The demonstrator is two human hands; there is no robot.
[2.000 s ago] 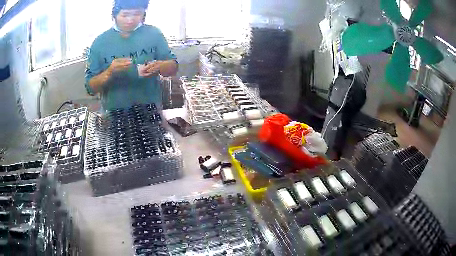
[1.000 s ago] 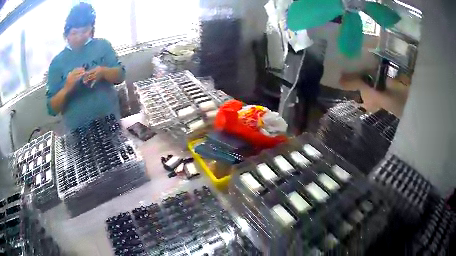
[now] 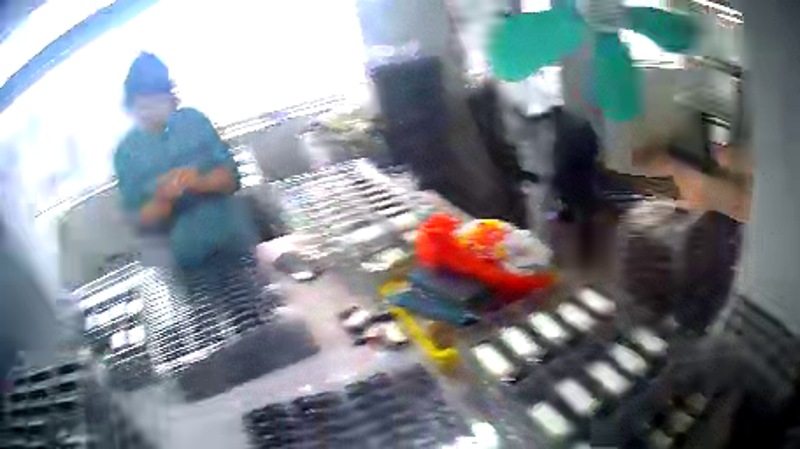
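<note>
Neither of my hands is in the picture. The view is blurred. A tray with rows of white parts (image 3: 551, 324) lies nearest at the lower right. A tray of small black parts (image 3: 351, 412) lies at the bottom centre, cut off by the lower edge. A few loose black and white parts (image 3: 373, 326) lie on the table between the trays, left of the yellow bin (image 3: 430, 340). A dark blue packet (image 3: 439, 296) lies on the bin, with a red plastic bag (image 3: 474, 259) beside and over it.
A person in a teal sweatshirt (image 3: 175, 158) faces me across the table (image 3: 329, 298), hands together. Tray stacks (image 3: 210, 307) stand at the left, another tray (image 3: 351, 202) at the back centre. A green-bladed fan (image 3: 537, 42) is at the upper right.
My view has turned to the right since two seconds ago, then tipped and blurred, so things sit lower than one second ago. The trays and bin show no clear move of their own.
</note>
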